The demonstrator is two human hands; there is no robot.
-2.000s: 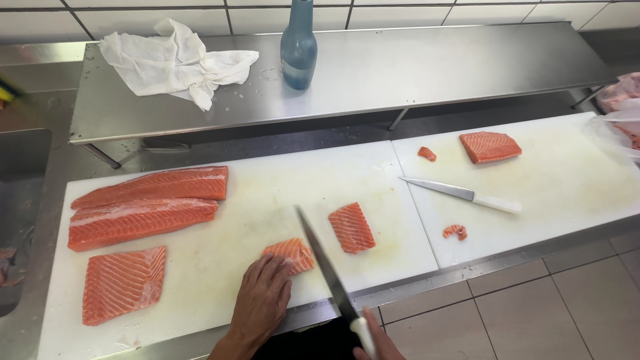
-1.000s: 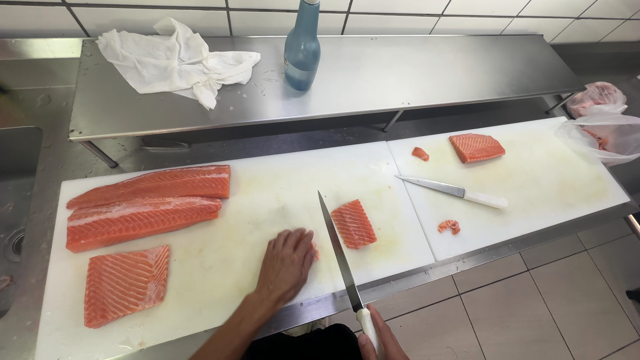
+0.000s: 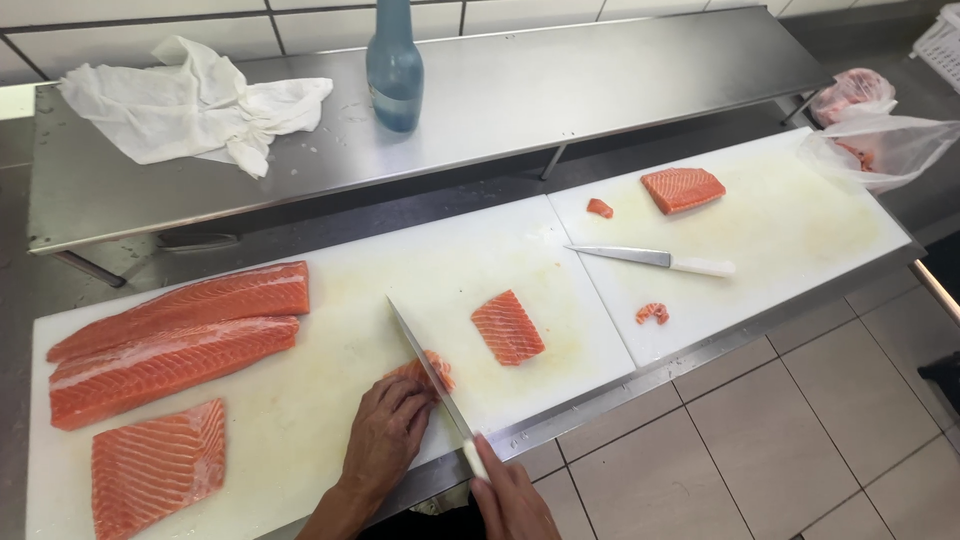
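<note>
My right hand [image 3: 510, 491] is closed around the white handle of a long kitchen knife [image 3: 429, 365], near the board's front edge. The blade lies across a small salmon piece [image 3: 442, 367], pointing up and left. My left hand [image 3: 388, 431] rests with bent fingers on that piece and partly hides it. Just right of it lies a salmon block [image 3: 508, 328] on the white cutting board [image 3: 360, 277]. Two long salmon fillets [image 3: 180, 367] [image 3: 187, 304] and a wide salmon piece [image 3: 159, 469] lie at the left.
The right board [image 3: 795, 225] bears a second knife [image 3: 645, 257], a salmon block [image 3: 682, 190] and small scraps [image 3: 652, 313]. Behind stands a steel shelf [image 3: 600, 82] with a white cloth [image 3: 202, 109] and a blue bottle [image 3: 395, 75]. Plastic bags [image 3: 892, 146] lie far right.
The knife blade, beside the small piece one second ago, now crosses it. The left hand, which covered most of that piece then, now leaves more of it in sight.
</note>
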